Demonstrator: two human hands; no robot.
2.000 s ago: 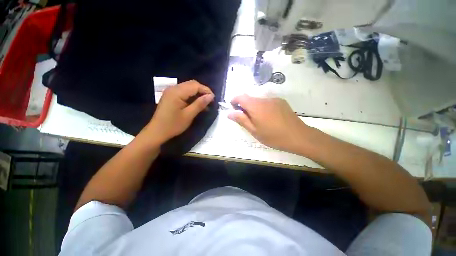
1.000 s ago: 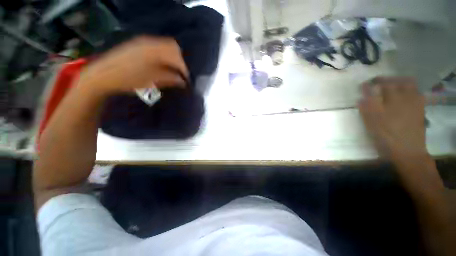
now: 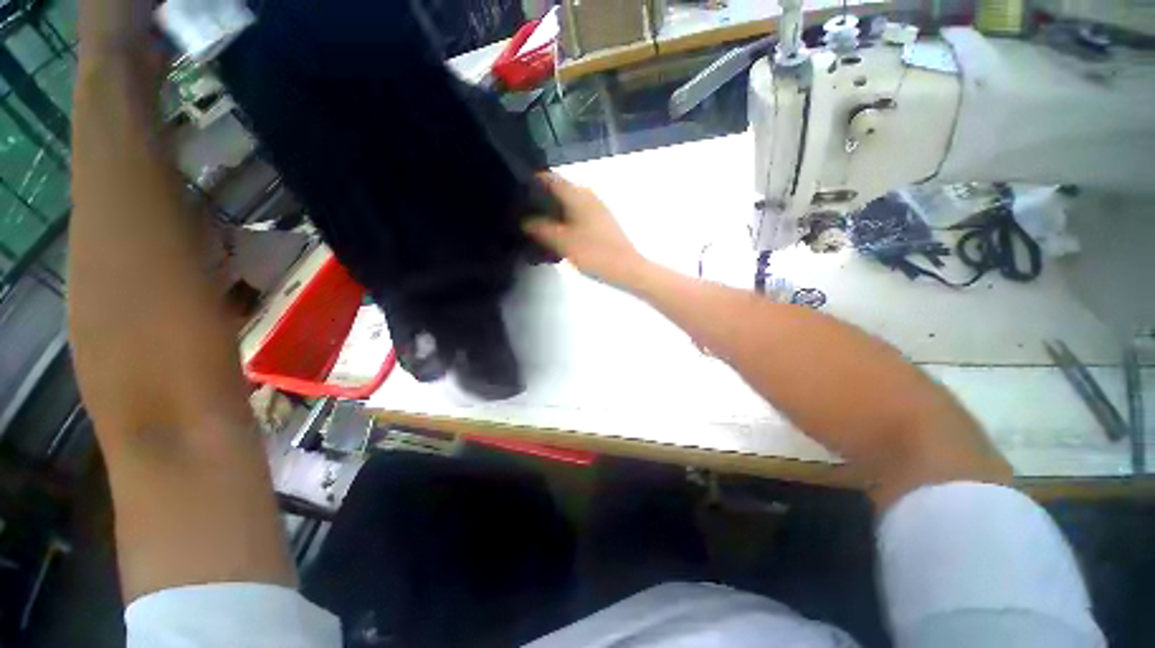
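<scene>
The black garment (image 3: 380, 152) is lifted at the left, hanging in a long bundle over the table's left part and the red basket. My right hand (image 3: 579, 228) grips its right edge, the arm reaching across the table. My left arm reaches up along the left side. My left hand (image 3: 120, 15) is blurred and partly cut off at the top left edge, so its grip cannot be made out. A blurred white patch shows beside it. The slim metal snips (image 3: 1087, 390) lie on the table at the right.
The white sewing machine (image 3: 874, 120) stands at the upper right. Behind its needle lie a plastic bag (image 3: 887, 228) and black-handled scissors (image 3: 1001, 243). A red basket (image 3: 310, 332) is left of the white table (image 3: 633, 380). Another table with a box is at the back.
The view has swung up and left. The garment has been lifted off the table at the left. My right hand has moved from the right side onto the garment; my left arm has moved up.
</scene>
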